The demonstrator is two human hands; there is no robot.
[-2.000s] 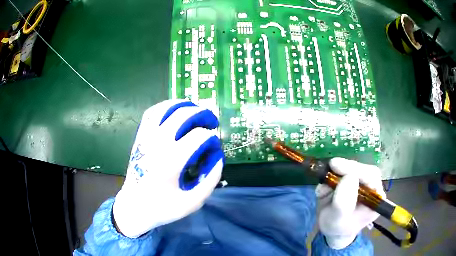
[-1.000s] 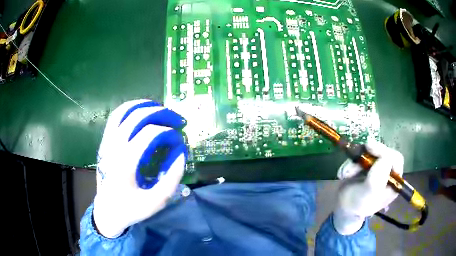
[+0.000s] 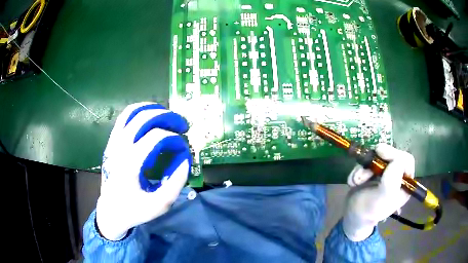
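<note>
A large green circuit board [image 3: 282, 61] lies on the green bench mat in front of me, with bright glare across its lower part. My left hand [image 3: 149, 164], in a white glove with blue fingertips, is curled at the board's lower left corner. Thumb and finger meet on a thin solder wire [image 3: 64, 90] that trails from the upper left; a short end seems to show over the board. My right hand [image 3: 377, 187], in a white glove, holds the soldering iron [image 3: 349, 146] like a pen. Its tip points up-left over the lower middle of the board; contact cannot be told.
A black tray [image 3: 23, 64] with a yellow ring [image 3: 32, 16] stands at the upper left. A black-yellow tape roll [image 3: 414, 28] and a black box [image 3: 451, 85] with white and yellow items are at the right. The bench's front edge runs just below the board.
Over two seconds my left hand has moved left to the board's corner. My right hand has moved the iron up and right, away from the left hand. In the last second little has moved.
</note>
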